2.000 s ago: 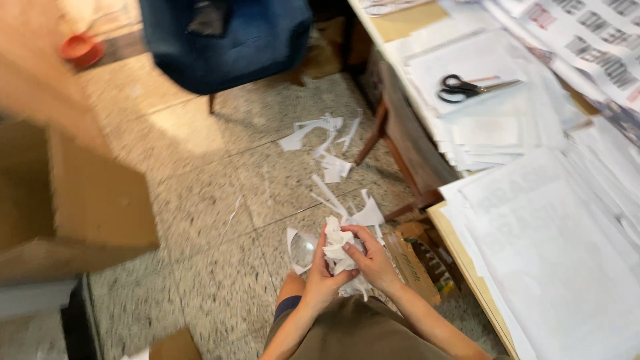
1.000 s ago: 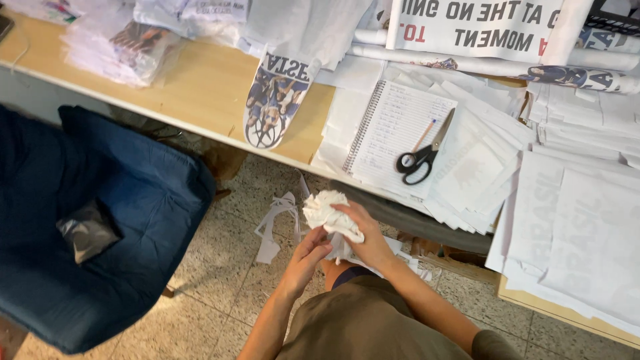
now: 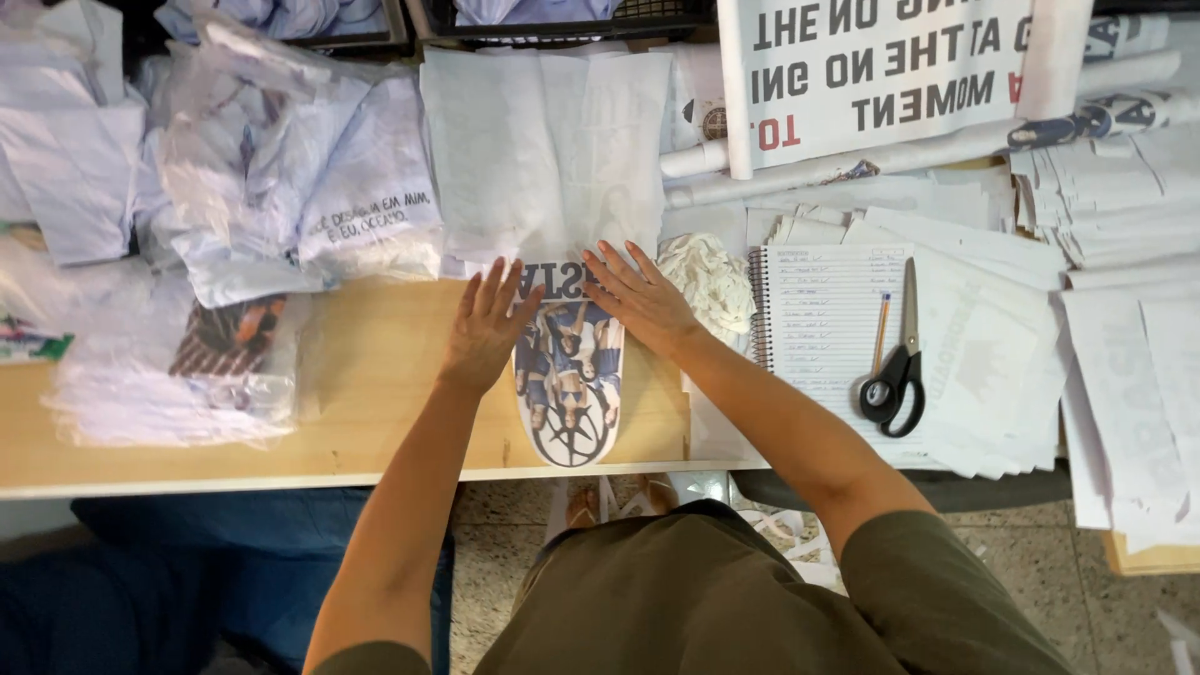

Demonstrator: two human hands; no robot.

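Note:
Fingers apart and holding nothing, my left hand [image 3: 485,328] rests at the left edge of a printed cutout [image 3: 569,375] with lettering and figures. My right hand [image 3: 647,298] lies across the cutout's upper right part, fingers spread. The cutout lies flat on the wooden table, its rounded end towards me. Pale translucent sheets [image 3: 548,155] lie just beyond my fingertips. A crumpled white wad [image 3: 708,286] sits right of my right hand, beside a spiral notebook [image 3: 825,323]. Black-handled scissors [image 3: 900,366] and a pen [image 3: 881,333] lie on the notebook.
Plastic-wrapped garments [image 3: 272,178] and a clear bag [image 3: 187,366] cover the table's left side. Printed rolls [image 3: 844,178] and a large lettered sheet [image 3: 881,80] are at the back right, with paper stacks [image 3: 1144,375] at the far right. A blue chair [image 3: 234,562] stands below the table's front edge.
Both hands held the white wad below the table earlier; now the wad lies on the table and my hands are over the cutout. The view has swung towards the table.

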